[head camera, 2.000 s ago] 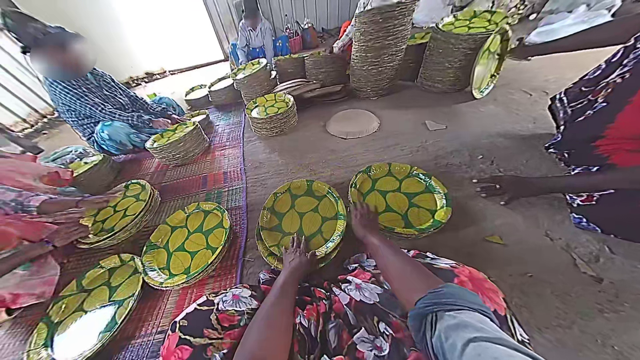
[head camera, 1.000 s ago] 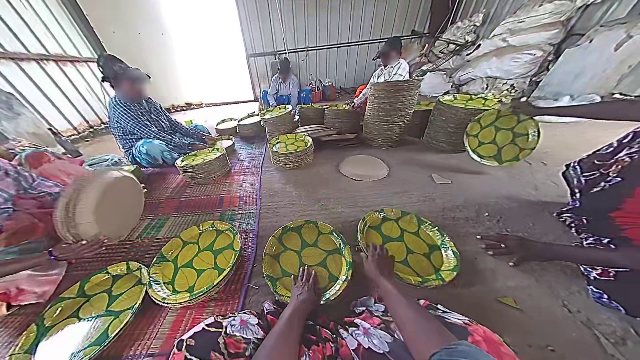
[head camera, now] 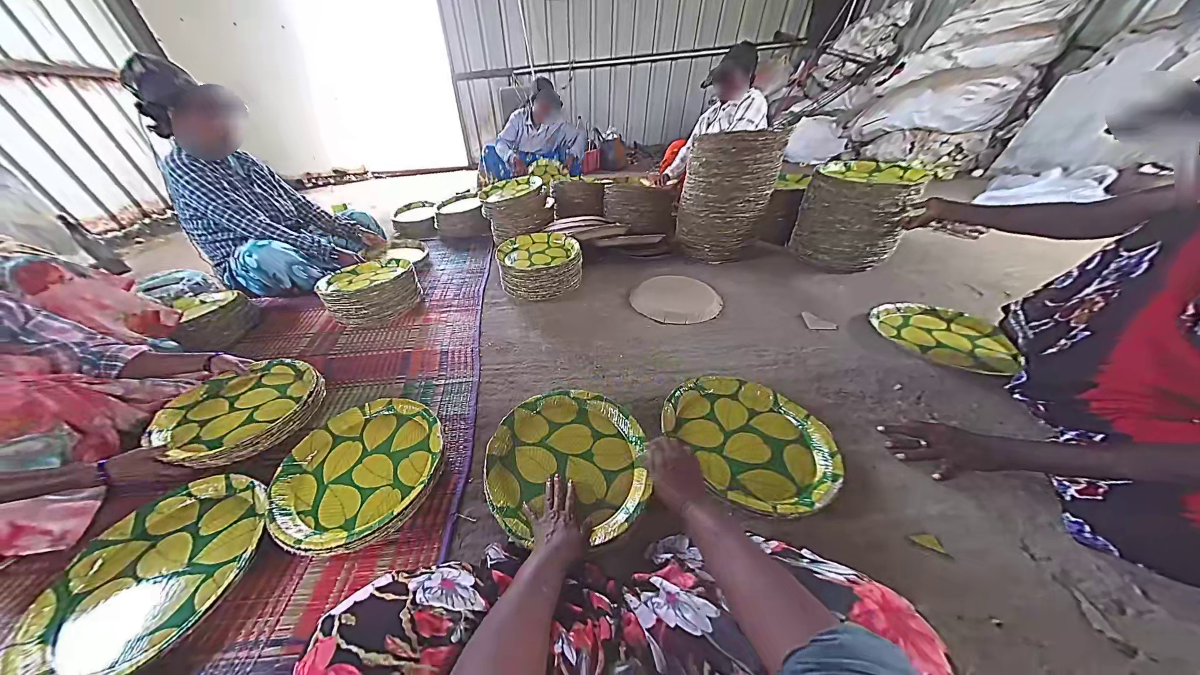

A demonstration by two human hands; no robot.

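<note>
Right in front of me lies a round plate printed with yellow leaves on green (head camera: 562, 450). My left hand (head camera: 560, 516) rests on its lower part with the fingers spread. At that plate's right rim is my right hand (head camera: 673, 472), its fingers bent; whether they grip the rim I cannot tell. Just beyond my right hand, a second leaf-print plate stack (head camera: 755, 445) sits on the floor. To the left, on the woven mat, is another small stack of such plates (head camera: 356, 473).
A co-worker at left holds a plate stack (head camera: 239, 412); a shiny plate (head camera: 141, 572) lies nearer. At right are a co-worker's hand (head camera: 937, 448) and a single plate (head camera: 945, 337). A plain brown disc (head camera: 676, 299) and tall plate stacks (head camera: 727, 197) stand farther back.
My right hand has shifted left, from the right-hand plates to the rim of the middle plate. The right co-worker's upright plate now lies low on the floor. The left co-worker's plates show their printed side again.
</note>
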